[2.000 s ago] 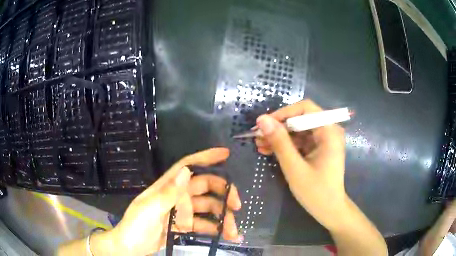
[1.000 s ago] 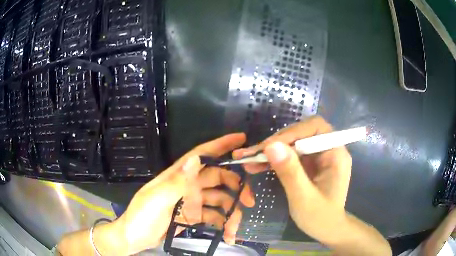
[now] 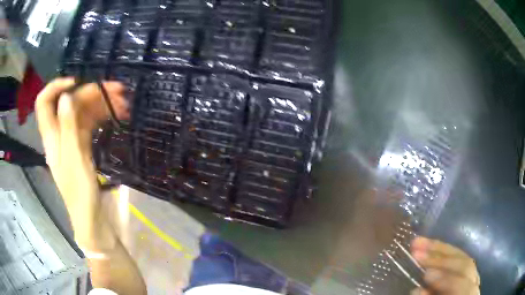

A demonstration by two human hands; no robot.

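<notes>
My left hand (image 3: 80, 106) is at the left end of the black tray (image 3: 244, 75), blurred, its fingers bent around a thin dark strip, seemingly the edge of the black frame (image 3: 109, 103). Most of the frame is hidden or lost against the tray. My right hand (image 3: 446, 266) is low at the right, shut on the tweezers (image 3: 407, 266). Their two metal points are apart over the clear carrier sheet (image 3: 446, 201), which bears rows of small dots and shines with glare.
The ribbed tray lies on the dark green surface (image 3: 357, 69). A pale strip (image 3: 501, 17) curves at the upper right. A thin pale edge shows at the right rim. Below are grey floor with a yellow line (image 3: 149, 224), blue cloth (image 3: 230, 268) and a grey box-like object (image 3: 34, 242).
The view has swung left. My left hand has moved from beside my right hand to the tray's left end. My right hand with the tweezers is now apart from it, low at the right.
</notes>
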